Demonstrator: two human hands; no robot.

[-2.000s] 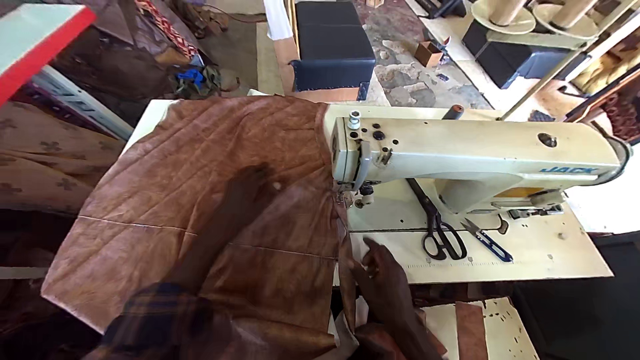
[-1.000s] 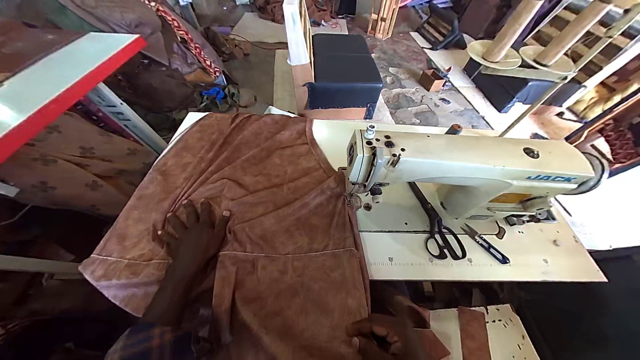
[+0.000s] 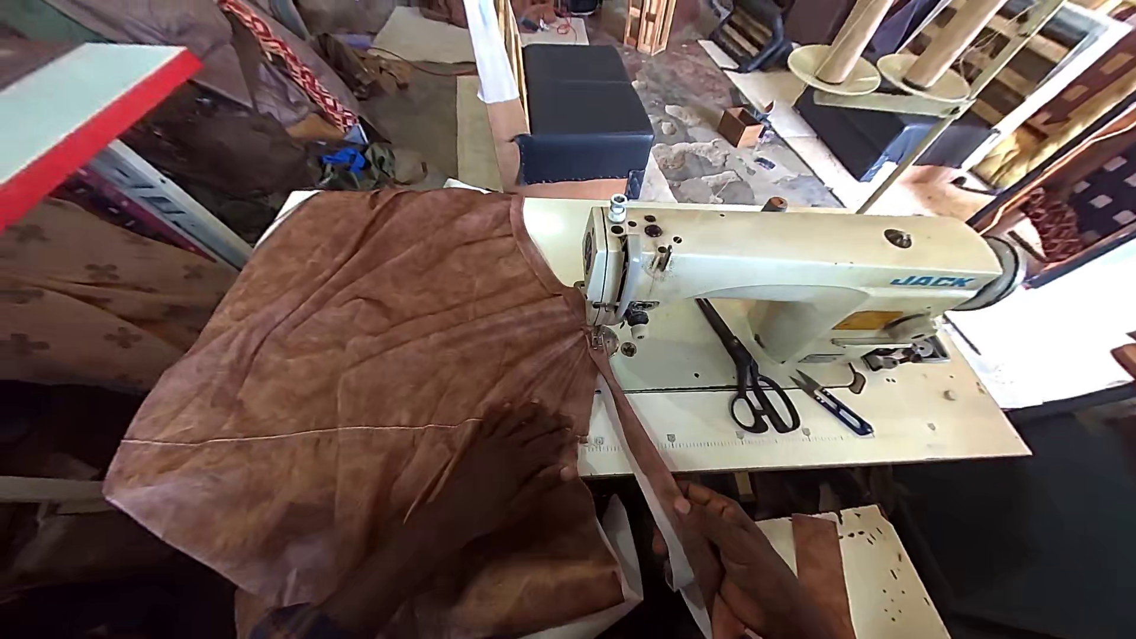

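Note:
A large brown fabric piece point(image 3: 355, 355) with a light seam line lies over the left of the table, its edge under the presser foot of a white Jack sewing machine point(image 3: 781, 253). My left hand point(image 3: 524, 444) rests flat on the fabric, just left of and below the needle area. A narrow brown strip point(image 3: 643, 435) with a pale underside runs from the presser foot down to my right hand point(image 3: 728, 550), which pinches it between thumb and fingers beyond the table's front edge. Black-handled scissors point(image 3: 759, 399) and thread snips point(image 3: 832, 404) lie beneath and in front of the machine arm.
The machine table's front edge point(image 3: 816, 463) has a ruler scale. Below it, a pale board point(image 3: 887, 568) carries a brown strip. Behind stands a black padded block point(image 3: 586, 115); thread cones point(image 3: 852, 44) are at the back right. A red-edged white board point(image 3: 98, 115) juts in at left.
My left hand has moved right across the fabric, closer to the needle. My right hand now holds the strip out from the presser foot; one second ago it was low by the fabric's edge.

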